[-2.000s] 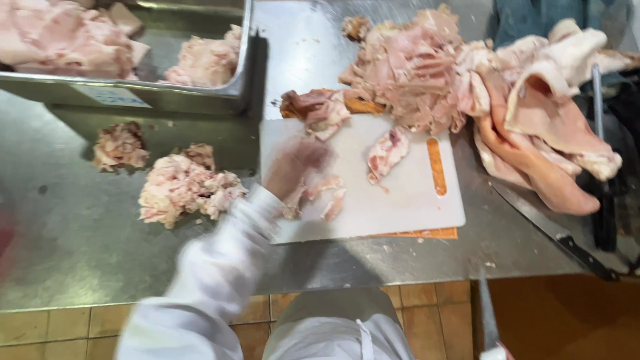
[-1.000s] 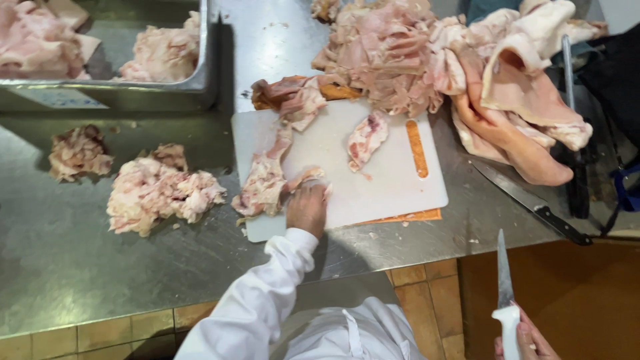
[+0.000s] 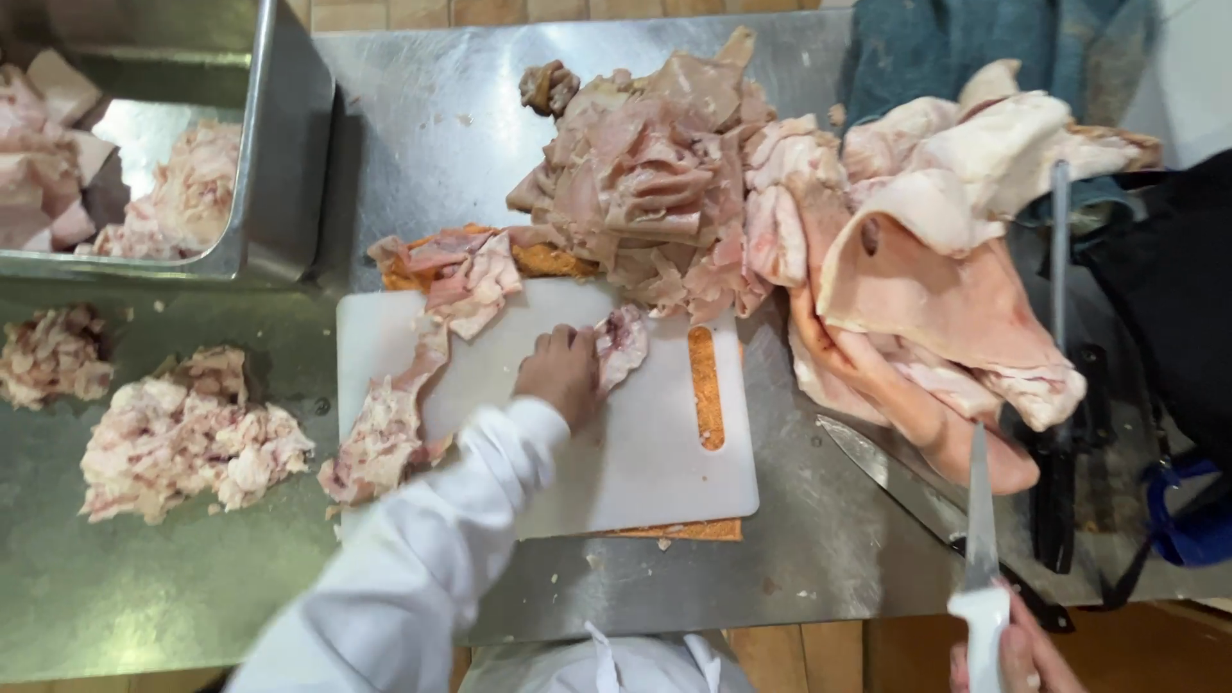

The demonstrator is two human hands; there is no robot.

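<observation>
My left hand [image 3: 560,375], in a white sleeve, grips the near end of a small piece of raw meat and fat [image 3: 622,348] on the white cutting board [image 3: 616,481]. Off the board's right side, my right hand [image 3: 1022,647] holds a white-handled boning knife [image 3: 982,539], its blade pointing away from me. A longer strip of fatty trimming [image 3: 380,438] lies along the board's left edge. At the far left corner, a scrap of skin [image 3: 476,284] overlaps the board and an orange board beneath it.
Behind the board is a heap of thin skins [image 3: 654,173]; large skin pieces [image 3: 924,279] lie to its right. A second knife [image 3: 866,457] and a sharpening steel [image 3: 1060,260] rest there. Fat trimmings [image 3: 183,433] lie left, below a metal tray [image 3: 289,164] holding pieces.
My left hand has moved from the trimming at the board's left and lower part to the small meat piece, which it now grips. The knife in my right hand remains off the board.
</observation>
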